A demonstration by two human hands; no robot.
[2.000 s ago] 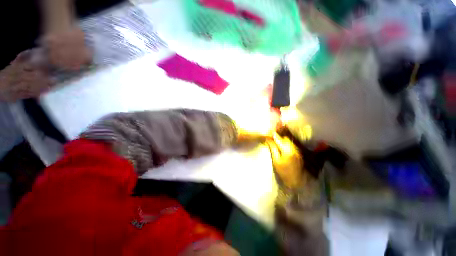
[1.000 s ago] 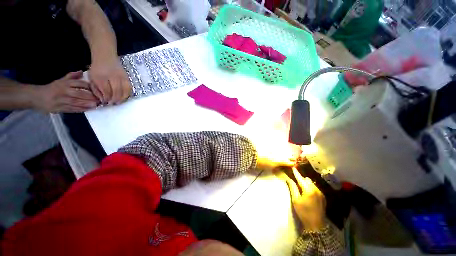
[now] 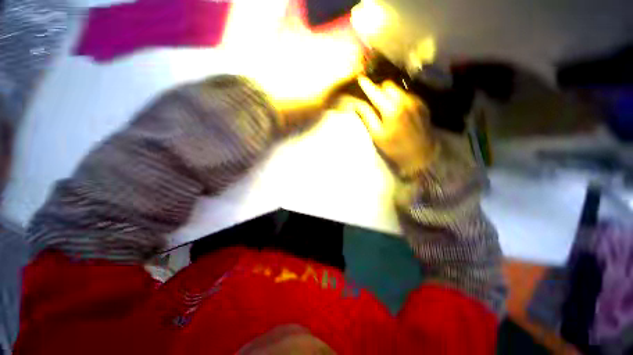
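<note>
The frame is blurred and overexposed by warm light around the needle area (image 3: 368, 66). My left hand (image 3: 316, 111) reaches to that area from the left; its fingers are lost in glare. My right hand (image 3: 399, 125) is beside it with fingers pointing up-left to the dark machine bed (image 3: 444, 93). Whether either hand grips fabric cannot be seen. A magenta fabric piece (image 3: 153, 28) lies on the white table at the upper left, apart from my hands.
The white table (image 3: 326, 173) has its near edge close to my red top. The cream machine head (image 3: 513, 31) is at the upper right. A silvery sheet (image 3: 31, 28) is at the upper left. A thin greenish object (image 3: 482, 139) lies right of my right hand.
The view has tilted down and come closer, so the basket and the second person's hands are out of frame. Both my hands remain near the needle.
</note>
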